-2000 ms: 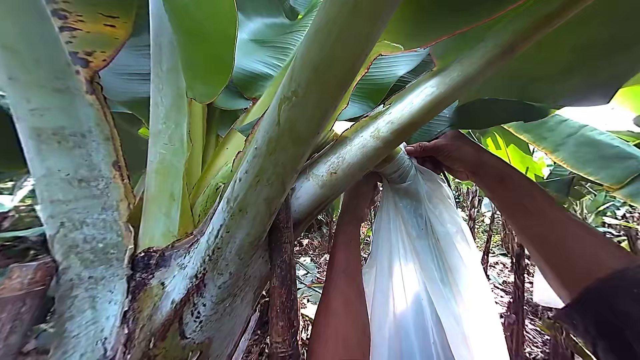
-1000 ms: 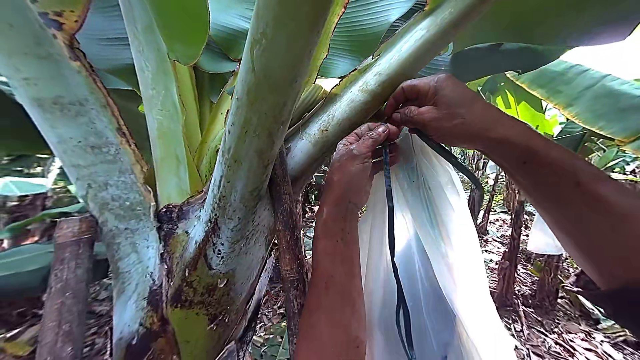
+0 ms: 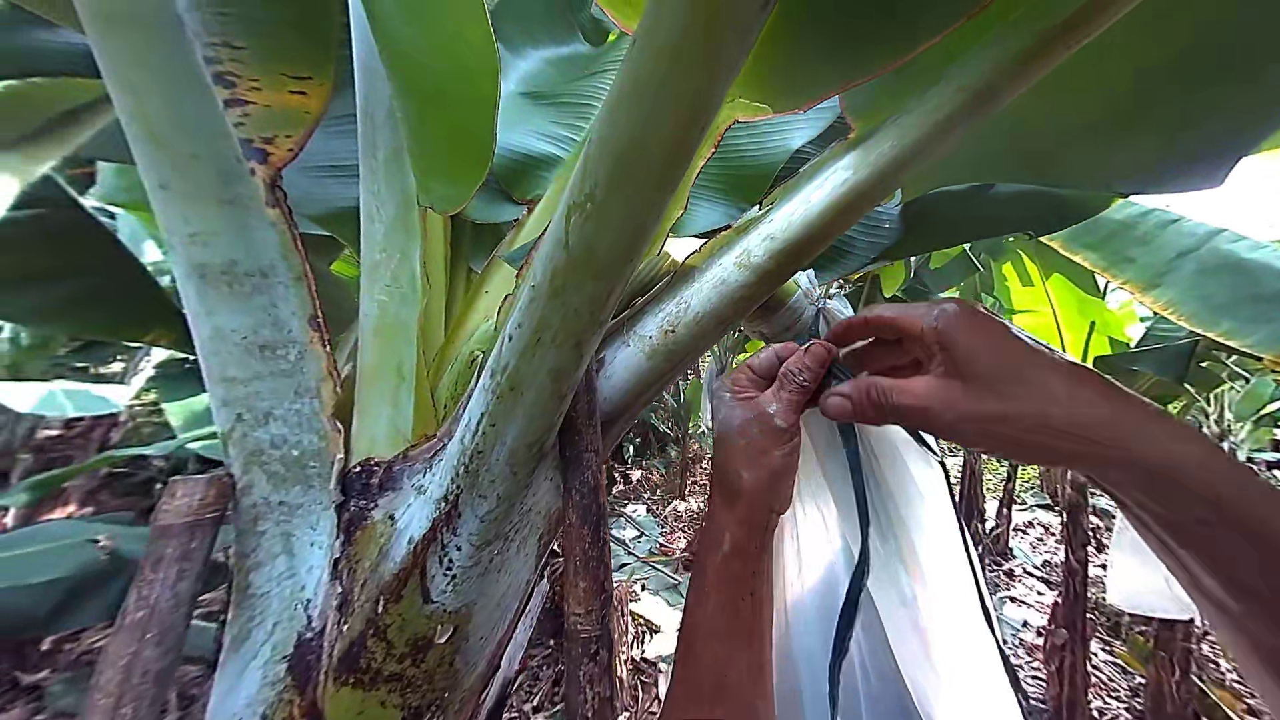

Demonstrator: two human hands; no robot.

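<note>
A translucent white plastic bag [image 3: 890, 560] hangs below a leaning banana leaf stalk [image 3: 740, 290], its top gathered around a stem. A dark strip [image 3: 851, 560] is looped at the gathered neck, and its ends hang down over the bag. My left hand [image 3: 765, 410] pinches the strip between thumb and finger at the neck. Close against it, my right hand [image 3: 900, 370] grips the strip from the right, fingers bent. What the bag encloses cannot be made out.
The banana plant's trunk [image 3: 420, 600] and thick leaf stalks fill the left and middle. A wooden pole [image 3: 587, 560] stands beside the trunk, and a cut post [image 3: 160, 600] leans at lower left. Another white bag [image 3: 1146, 570] hangs at right. Dry leaves cover the ground.
Two seconds ago both hands were at the bag's top, with no strip visible. The dark strip then appeared in my hands, and it now sits looped at the neck.
</note>
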